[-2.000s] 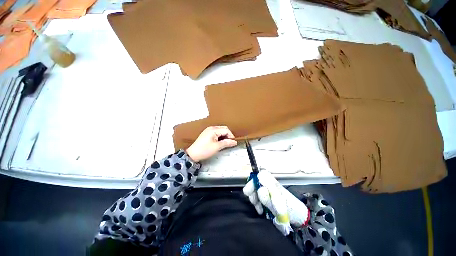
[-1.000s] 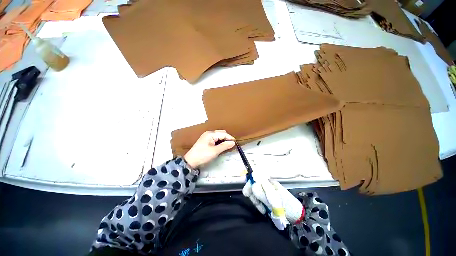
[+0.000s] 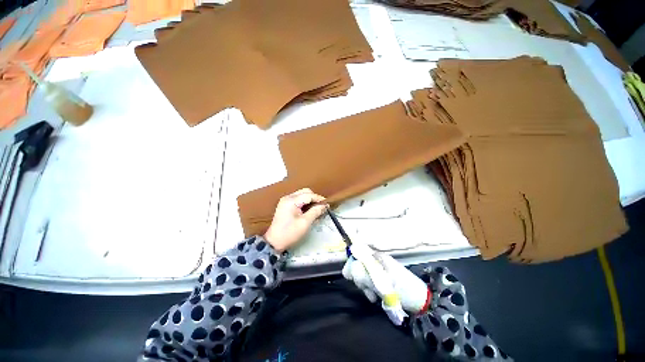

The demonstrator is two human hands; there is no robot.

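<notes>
A brown cut panel [image 3: 353, 152] lies folded on the white table, its right end on the large brown stack. My bare left hand [image 3: 295, 218] pinches the panel's near edge between thumb and fingers. My right hand [image 3: 382, 279], in a white knit glove with a red cuff, is closed around dark pointed scissors [image 3: 338, 225]. The scissors' tip is at the panel's edge, beside my left fingertips. Whether the blades are open cannot be told. The handles are mostly hidden by the glove.
A large brown stack [image 3: 530, 155] lies at the right and a smaller one [image 3: 247, 60] farther back. Orange pieces [image 3: 88, 32], a small bottle [image 3: 67, 106] and a black clamp-like thing [image 3: 32, 141] are at the left. Small dark snips lie near the table's front edge [image 3: 170, 284].
The scissors' tip has moved left along the panel's edge to my left fingertips. Another small dark snip shows on the white surface. The view has shifted slightly.
</notes>
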